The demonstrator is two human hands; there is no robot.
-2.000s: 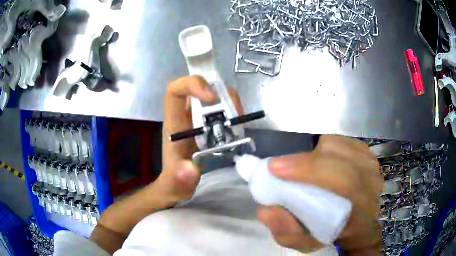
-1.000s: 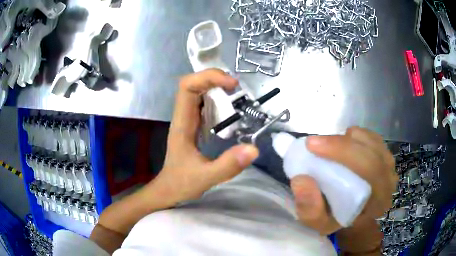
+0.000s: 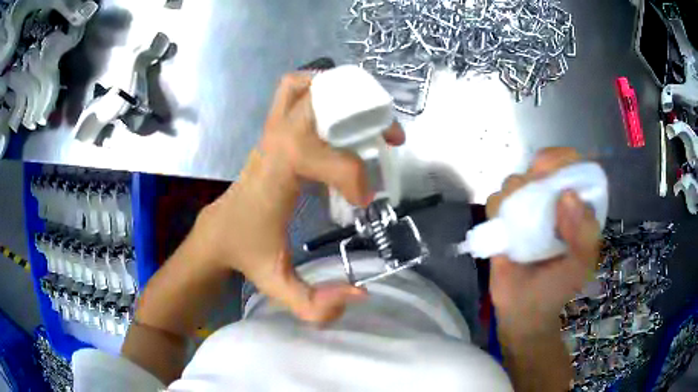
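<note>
My left hand (image 3: 283, 199) holds a white lever handle (image 3: 353, 107) by its body, over the bench's front edge. Its squarish hollow end points up towards the camera. A black cross pin (image 3: 419, 205) sticks out both sides of the lever's lower end, with a silver coil spring (image 3: 380, 236) between. A silver wire bail (image 3: 409, 262) hangs around the spring, and my left thumb touches its lower left corner. My right hand (image 3: 536, 283) grips a translucent white squeeze bottle (image 3: 547, 216), its nozzle pointing left, a little right of the bail and apart from it.
A tangled heap of wire bails (image 3: 467, 34) lies at the bench's back. Unfinished lever assemblies (image 3: 126, 96) lie left. A pink-red tool (image 3: 629, 112) and thin rod (image 3: 663, 157) lie right. A blue crate (image 3: 138, 253) holds rows of white parts; finished assemblies (image 3: 620, 314) are below right.
The lever has tipped so its hollow end faces the camera, and its pin end has moved lower. The bottle has moved up and right, away from the bail, and turned.
</note>
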